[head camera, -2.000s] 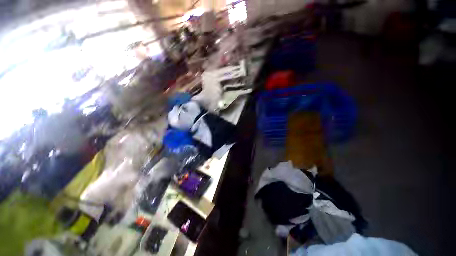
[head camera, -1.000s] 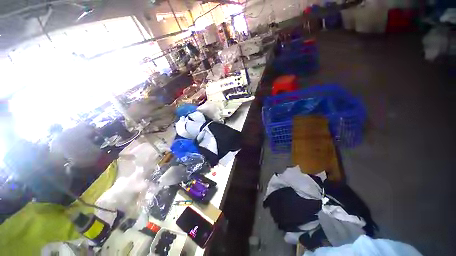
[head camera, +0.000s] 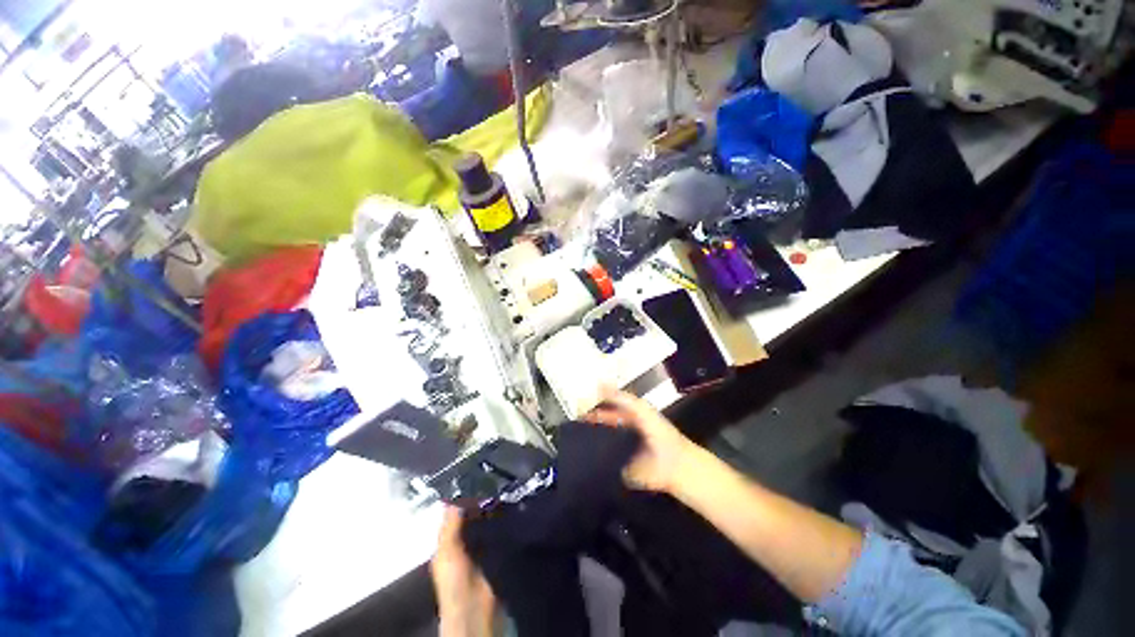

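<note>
A black garment piece with a light grey part hangs below the front end of a white sewing machine. My right hand holds its upper right side, beside the white parts tray, fingers on the cloth. My left hand is at its left edge, low in the picture and partly cut off; the fingers are partly hidden by the cloth. The machine's dark front cover hides the spot where cloth and machine meet. The tray holds small black parts.
Right of the tray lie a smartphone, a cardboard strip and a black case with purple items. A black-and-grey garment bundle is at lower right. Blue plastic bags lie left. A thread cone and yellow-green cloth stand behind.
The view has swung left from the aisle to the machine. Both hands, the machine and the held black cloth have come into view. The phone and tray now appear higher and further right.
</note>
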